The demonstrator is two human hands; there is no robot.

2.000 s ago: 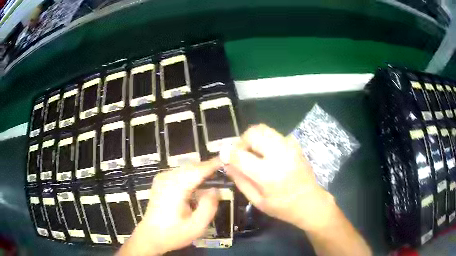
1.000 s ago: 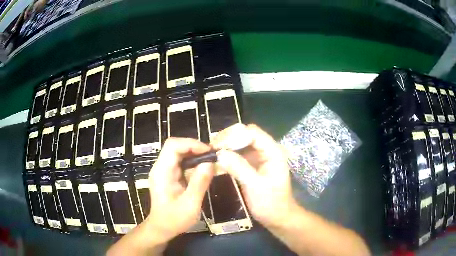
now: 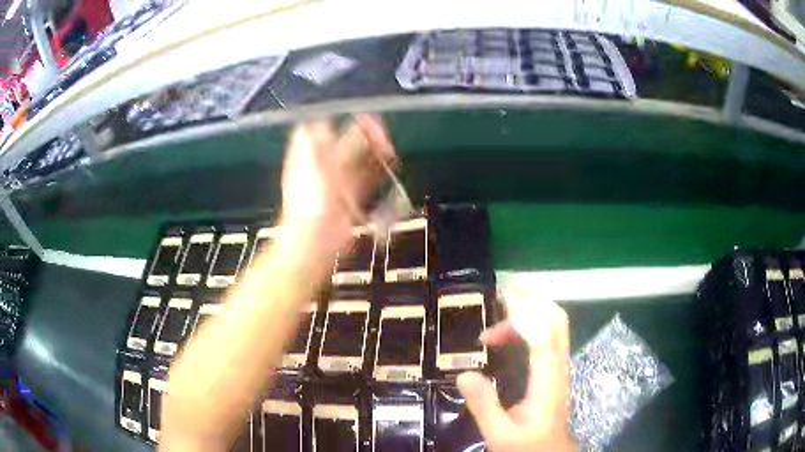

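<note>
My left hand (image 3: pixel 331 181) is raised above the back of the tray, near the shelf edge. It is blurred and grips a smartphone unit (image 3: pixel 387 181), of which a thin pale edge shows. My right hand (image 3: pixel 530 371) is at the tray's right side, thumb and fingers apart, with nothing seen in it. The glossy black blister tray (image 3: pixel 459 212) holds rows of dark-screened phones with pale gold borders, such as one phone (image 3: pixel 462 328) left of my right hand. The back right pocket is empty. My left forearm hides part of the tray.
A clear bag of small parts (image 3: pixel 615 380) lies right of my right hand. A stack of filled black trays (image 3: pixel 733 344) stands at the far right. A raised shelf (image 3: pixel 494 108) with another tray (image 3: pixel 521 64) crosses the back. More dark trays show at the left edge.
My hands have parted. The left has moved up and away over the tray's back with the unit; the right has moved right and opened. The view has tilted up, showing the shelf.
</note>
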